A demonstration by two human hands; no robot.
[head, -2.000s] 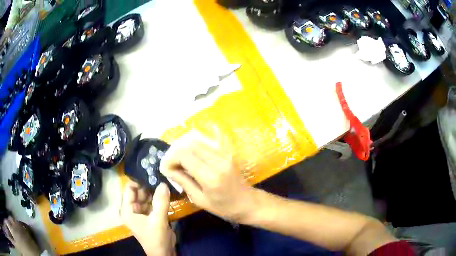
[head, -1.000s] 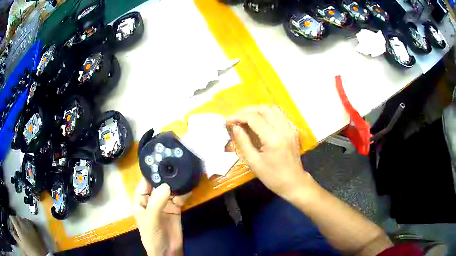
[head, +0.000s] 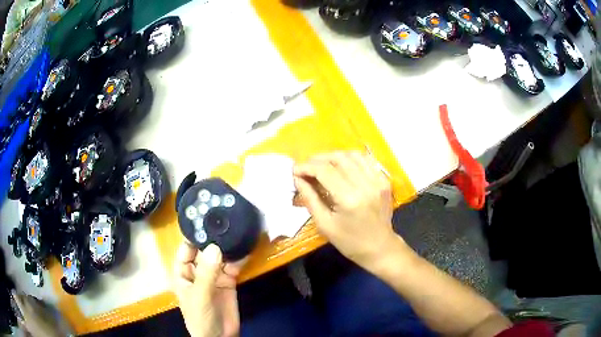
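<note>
My left hand (head: 209, 283) holds a round black camera unit (head: 238, 227) near the front edge of the bench. Its front face is turned up, with a dark central lens and several pale round spots around it. A curved black lip stands out at its upper left. My right hand (head: 349, 204) is just right of the unit, with thumb and fingertips pinching the right edge of a white wipe (head: 267, 187). The wipe lies spread beside the unit, its left edge partly hidden behind it.
Black units (head: 140, 184) with silver insides crowd the left; more (head: 403, 39) stand at upper right, beside a crumpled wipe (head: 486, 62). A red air gun (head: 469, 176) rests at the right bench edge. Yellow tape (head: 329, 79) crosses the bench (head: 211, 85). Another person's hand (head: 33, 316) shows at lower left.
My right hand moved from wiping at the unit's face to the right, and the wipe now shows spread out. The unit was raised and its lens uncovered. Little differs from one second ago.
</note>
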